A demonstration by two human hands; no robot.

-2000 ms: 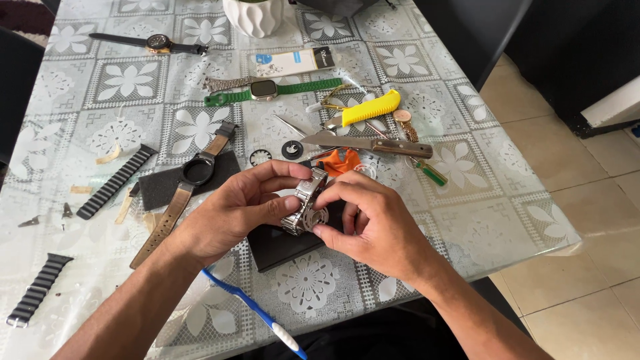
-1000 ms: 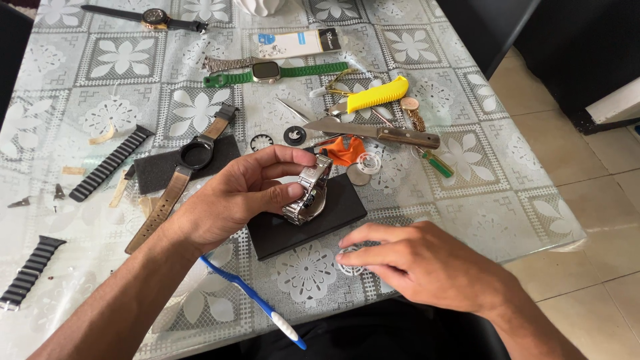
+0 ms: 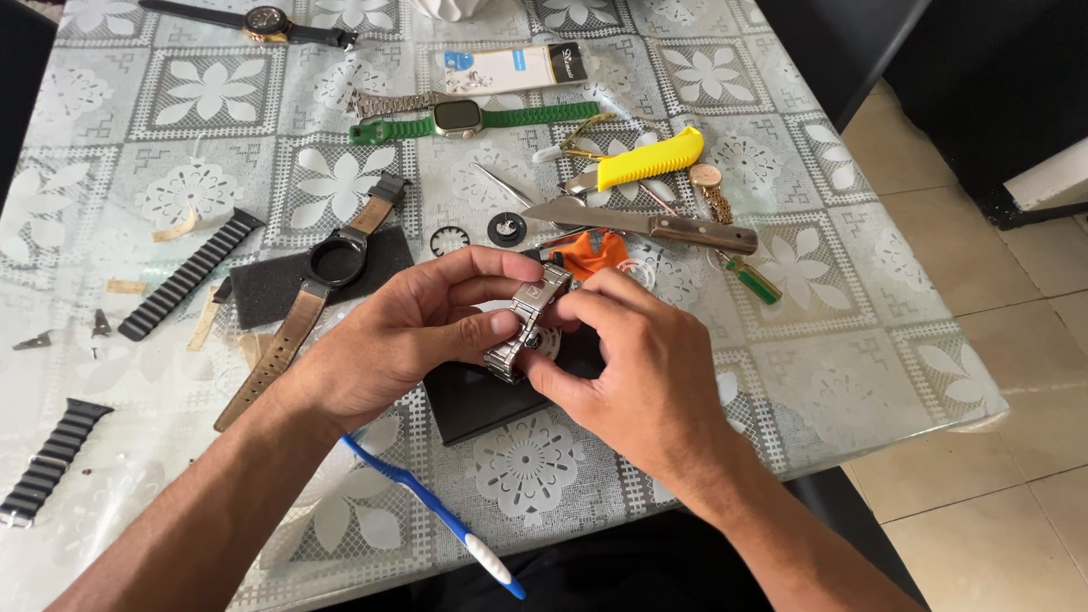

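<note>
A wristwatch with a silver metal link bracelet (image 3: 533,293) is held up above a black flat box (image 3: 476,408). My left hand (image 3: 425,327) pinches the bracelet by its clasp between thumb and fingers. My right hand (image 3: 633,365) has its thumb and fingertips at the other side of the watch, near the case; its fingertips are partly hidden. Just beyond the hands lie an orange cloth (image 3: 595,253), a black ring-shaped part (image 3: 449,241) and a black disc (image 3: 507,229). A blue and white toothbrush (image 3: 438,510) lies nearer to me.
A wooden-handled knife (image 3: 646,223), a yellow utility knife (image 3: 650,159) and a green-handled screwdriver (image 3: 753,280) lie beyond my right hand. A smartwatch with a green band (image 3: 457,119) is farther back. At left are a brown-strapped watch case (image 3: 337,260) and black ribbed straps (image 3: 191,274).
One second ago my right hand was lower and apart from the watch, near the table's front; it is back at the watch now. My left hand has kept hold of the bracelet.
</note>
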